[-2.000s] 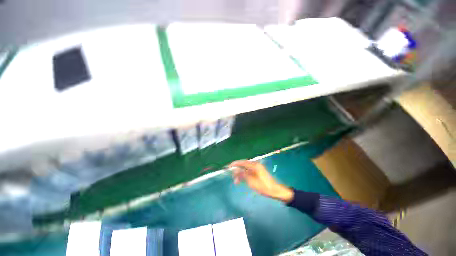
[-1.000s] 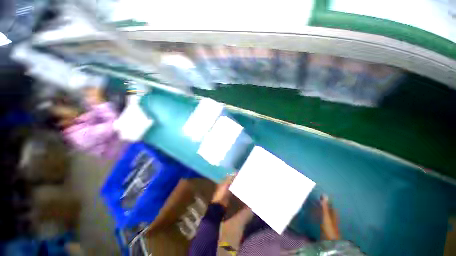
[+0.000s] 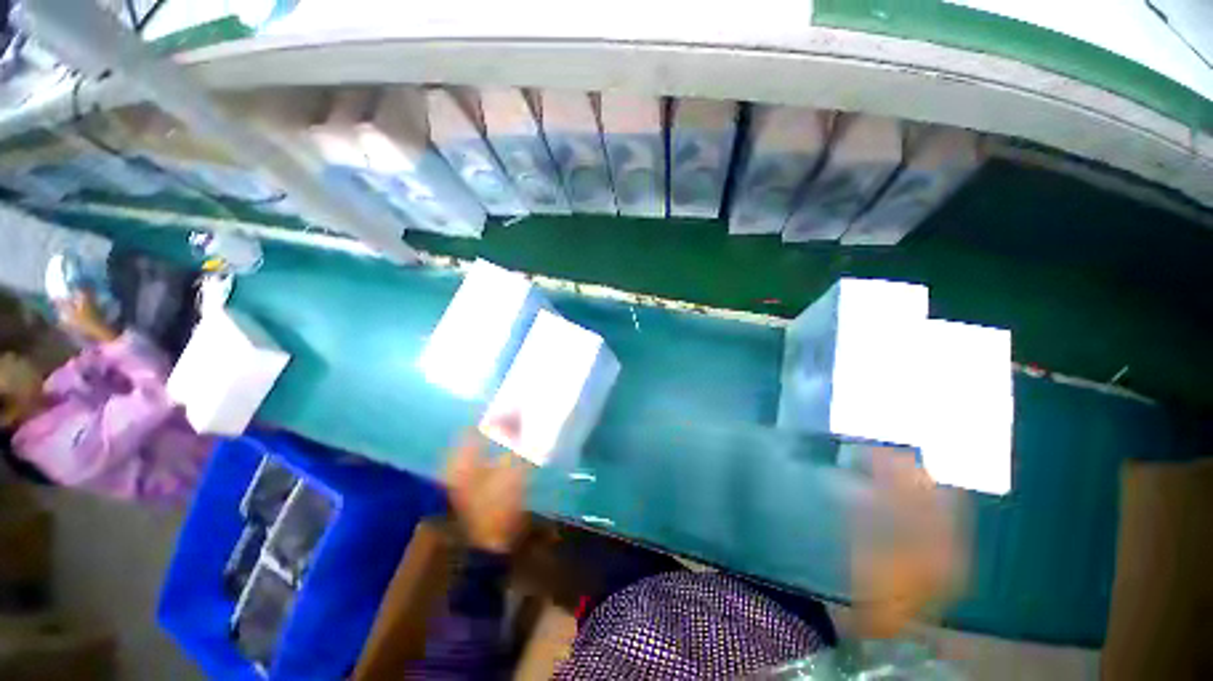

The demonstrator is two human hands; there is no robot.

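Note:
Two white-topped retail boxes lie at centre-left on the blue-green bench, one farther back [image 3: 482, 329] and one nearer [image 3: 551, 389]. My left hand [image 3: 490, 495] is at the near edge of the nearer box, blurred; whether it grips is unclear. Two more boxes stand close together at the right, one [image 3: 878, 353] beside the other [image 3: 968, 406]. My right hand [image 3: 910, 545] is just below them, strongly blurred; its fingers and any contact cannot be made out.
A row of boxes [image 3: 636, 160] stands on the dark green strip under the white shelf [image 3: 599, 67]. A blue tote [image 3: 200, 585] with dark trays is at lower left. A person in pink [image 3: 113, 419] is at far left beside a white open box [image 3: 226, 373]. Brown cardboard [image 3: 1160, 572] is at right.
The single white box between my hands is gone from there; two boxes now stand at the right. My left hand has moved to the nearer left box. The view has shifted.

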